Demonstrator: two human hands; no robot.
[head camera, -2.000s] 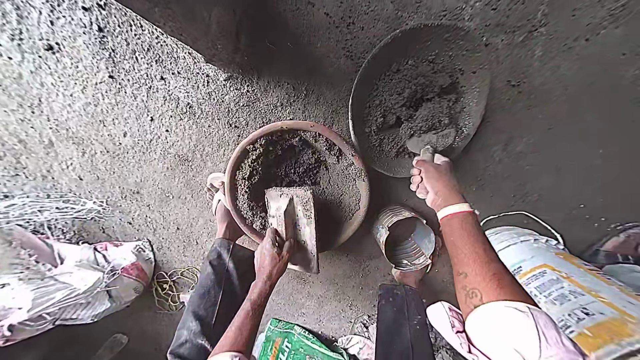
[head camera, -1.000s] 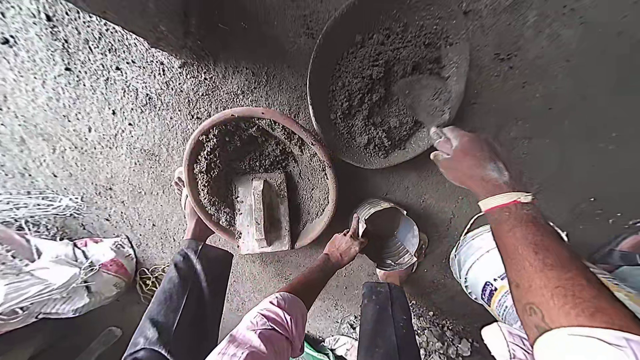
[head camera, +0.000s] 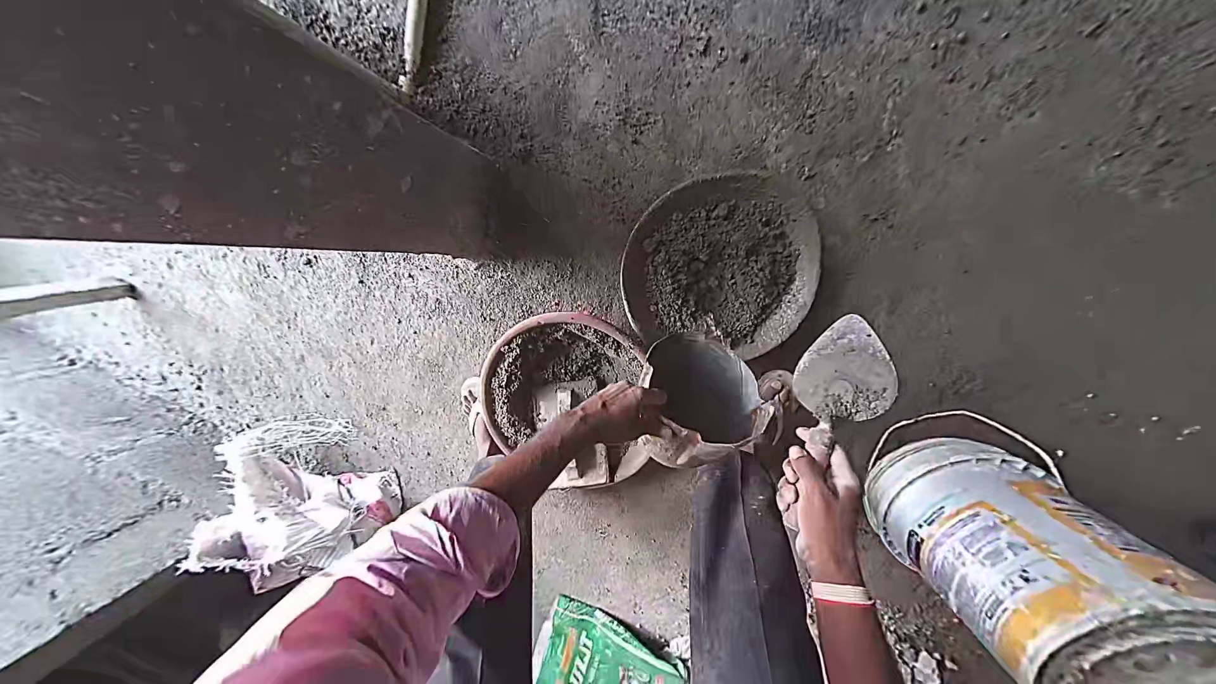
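Note:
My left hand (head camera: 622, 413) grips the rim of a metal can (head camera: 708, 385), tilted with its mouth up. My right hand (head camera: 819, 489) holds a pointing trowel (head camera: 845, 370) by its handle, the blade upward with a little mortar on it. Beside my left wrist, a reddish-brown basin (head camera: 489, 380) holds dark mortar, and a plastering float (head camera: 587, 461) rests in it, partly hidden by my arm. Beyond the can, a round dark pan (head camera: 807, 261) contains more loose mortar mix (head camera: 722, 256).
A large printed bucket (head camera: 1007, 560) with a wire handle lies at the right. A green packet (head camera: 603, 646) is on the floor between my legs. A white woven sack (head camera: 294, 532) sits at the left. A broad dark slab (head camera: 237, 142) crosses the upper left.
My left hand has moved from the float to the can and lifted it. The trowel has come out of the pan in my right hand. The view has shifted widely.

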